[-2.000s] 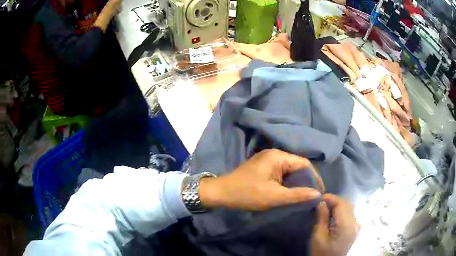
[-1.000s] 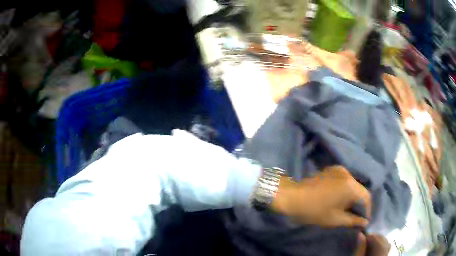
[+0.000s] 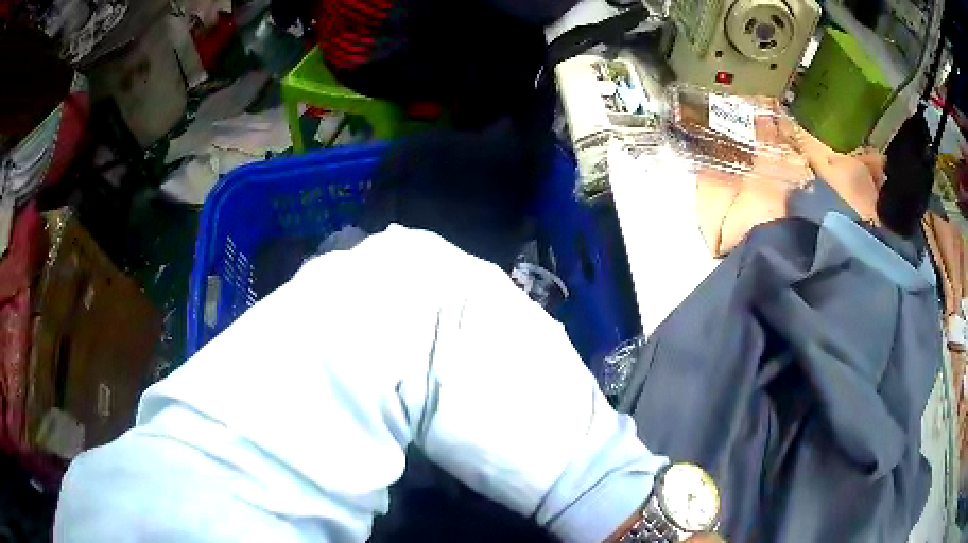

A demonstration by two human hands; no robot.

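Observation:
The grey garment piece (image 3: 775, 392) lies in folds over the white table (image 3: 663, 239) at the right, with a pale blue strip (image 3: 876, 249) along its upper edge. My left hand (image 3: 703, 538) is almost wholly cut off by the bottom edge; only a sliver of skin shows below the silver wristwatch (image 3: 685, 498). Its fingers and anything in them are hidden. My right hand is out of the picture.
A blue basket (image 3: 287, 180) stands left of the table. A clear plastic box (image 3: 732, 133), peach cloth (image 3: 738, 207), dark cone (image 3: 908, 170), green block (image 3: 844, 90) and cream machine (image 3: 743, 42) are at the back. A person in dark clothes (image 3: 456, 64) is beyond the basket.
The view has swung left and down, so the cloth and table sit further right. My left hand has slid to the bottom edge and my right hand has left the picture.

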